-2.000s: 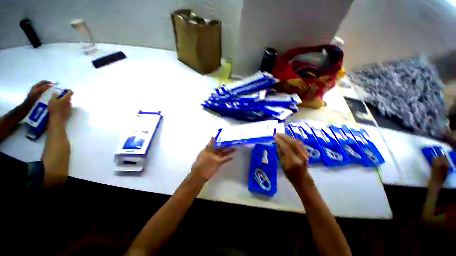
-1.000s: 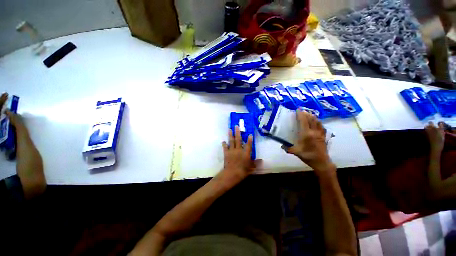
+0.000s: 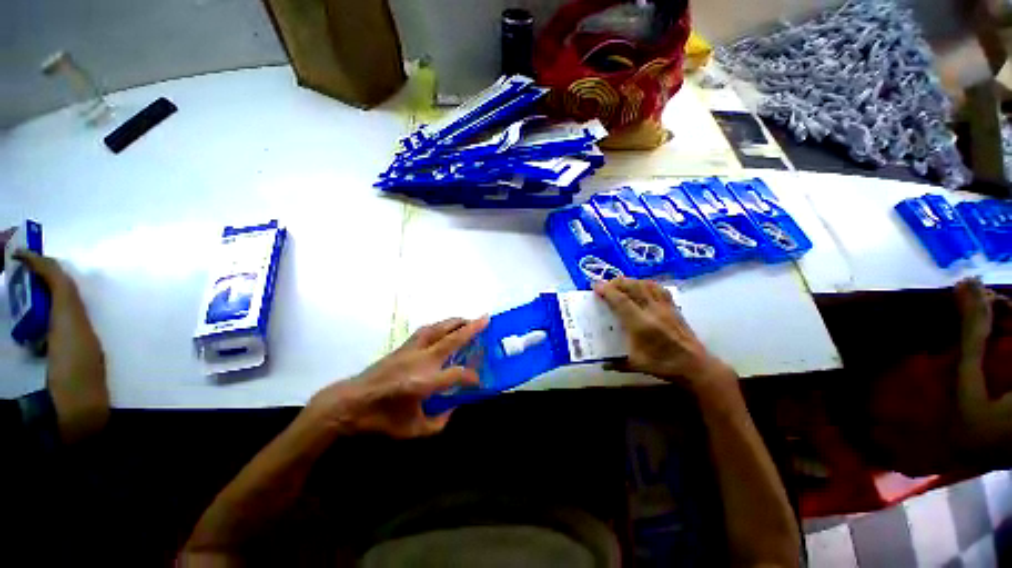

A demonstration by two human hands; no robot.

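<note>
My left hand (image 3: 405, 383) holds a blue insert tray (image 3: 505, 352) by its left end, above the table's front edge. A white plug piece (image 3: 524, 342) shows in the tray; the rest is partly under my fingers. My right hand (image 3: 655, 333) holds a white retail box (image 3: 590, 324) with small print. The tray's right end meets the box's open end; how far it is inside I cannot tell. Several blue trays with white cable coils (image 3: 690, 235) lie side by side just behind my right hand.
Flat cartons (image 3: 494, 155) lie fanned before a red bag (image 3: 610, 78). A filled box (image 3: 241, 297) lies left, flap open. A brown paper bag (image 3: 338, 50), dark bottle (image 3: 516, 42) and cable pile (image 3: 849, 89) stand behind. A person's hands show at each side.
My left hand has picked the tray up off the table and tilted it sideways. My right hand has brought the box down and left to the tray's end.
</note>
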